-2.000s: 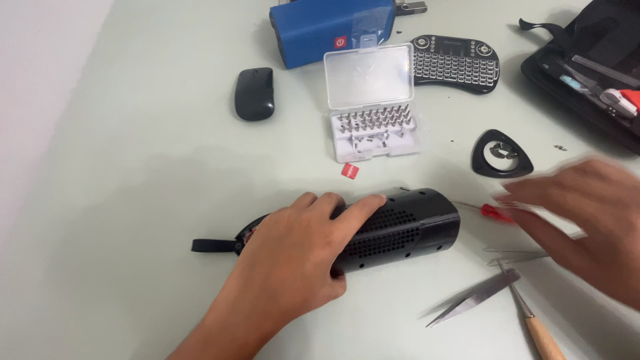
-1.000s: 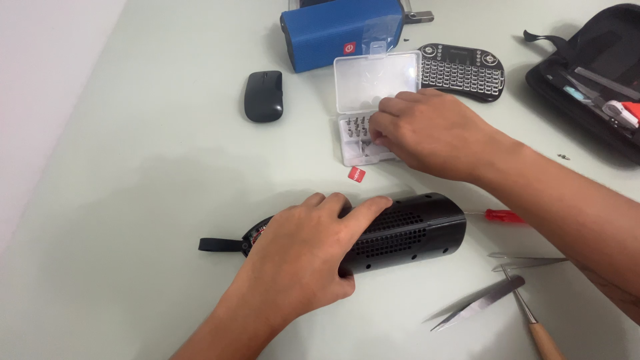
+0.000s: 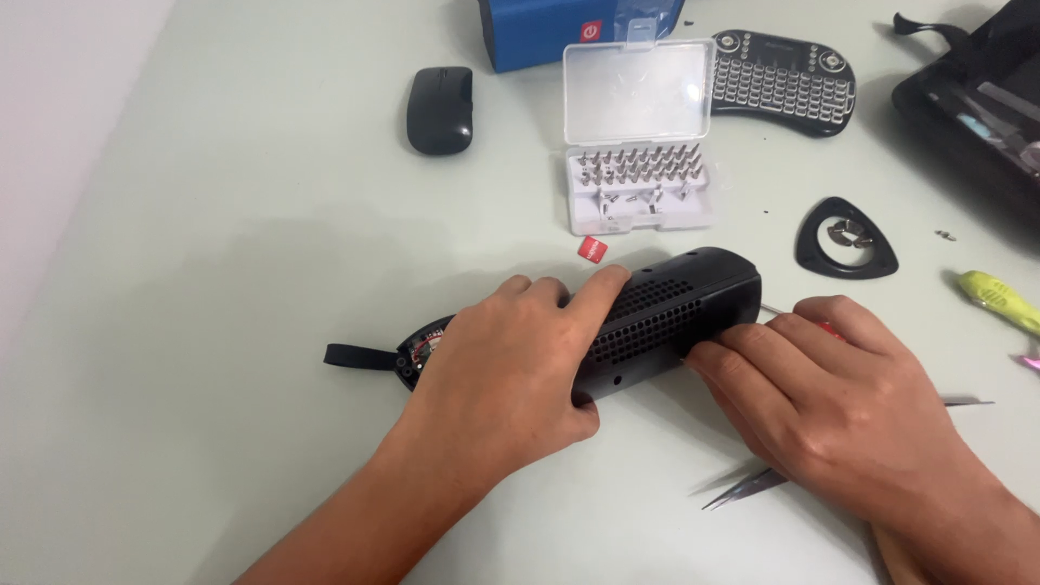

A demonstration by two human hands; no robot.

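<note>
My left hand point(image 3: 508, 370) grips a black perforated plastic housing point(image 3: 658, 325) that lies on the table. The housing has screw holes along its side, a black strap point(image 3: 360, 357) at its left end and wires showing inside that end. My right hand point(image 3: 812, 398) is at the lower right side of the housing, fingertips together against it; whether something small is between them is hidden. Under and beside this hand lie a red-handled screwdriver point(image 3: 830, 328), mostly covered, and metal tweezers point(image 3: 743, 489). The bit case point(image 3: 642, 191) stands with its lid up behind the housing.
A red memory card point(image 3: 593, 249) lies before the bit case. Further back are a black mouse point(image 3: 439, 111), a blue box-shaped object point(image 3: 561, 32) and a mini keyboard point(image 3: 784, 81). At right are a black triangular frame point(image 3: 847, 239), small screws point(image 3: 945, 236), a black zip case point(image 3: 975, 106) and a yellow-green handle point(image 3: 1001, 301).
My right hand has left the bit case, where it was one second ago, and come to the housing's right end. My left hand stays on the housing.
</note>
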